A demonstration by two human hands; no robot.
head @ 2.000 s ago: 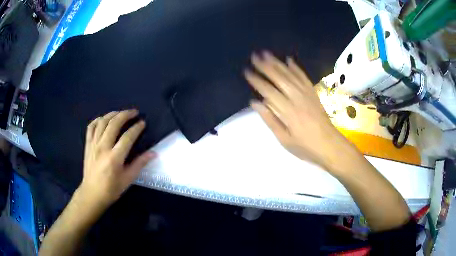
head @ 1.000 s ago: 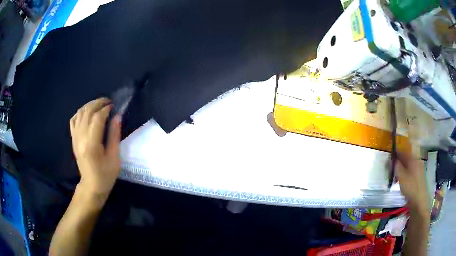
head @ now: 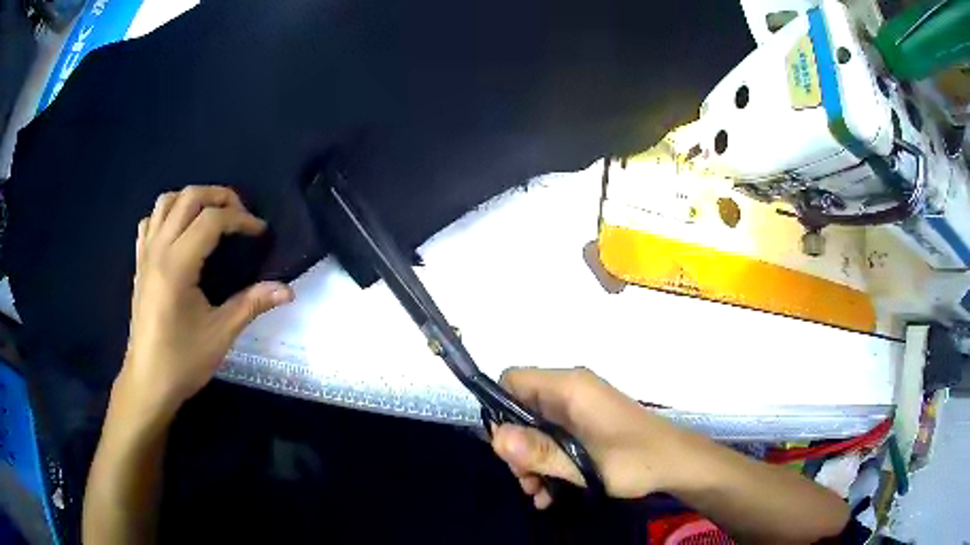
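Black garment panels (head: 447, 96) lie across the white table. Black tailor's shears (head: 410, 287) point up and left, their blades over the cloth near a small angled flap at its front edge. The blades look nearly closed. My right hand (head: 558, 436) grips the shears' handles at the table's front edge. My left hand (head: 197, 282) rests on the cloth left of the blade tips, thumb and fingers curved apart. Whether its fingertips pinch any dark cloth cannot be told.
The white sewing machine head (head: 787, 117) stands at the right, above its bed with an orange strip (head: 734, 282). A tape measure (head: 351, 392) runs along the table's front edge. A red basket (head: 686, 529) is below at the right. A green thread cone (head: 925, 37) is at top right.
My right hand has come back from the machine's right end with the shears, now over the cloth's front edge. My left hand stays on the cloth, its thumb and fingers spread wider.
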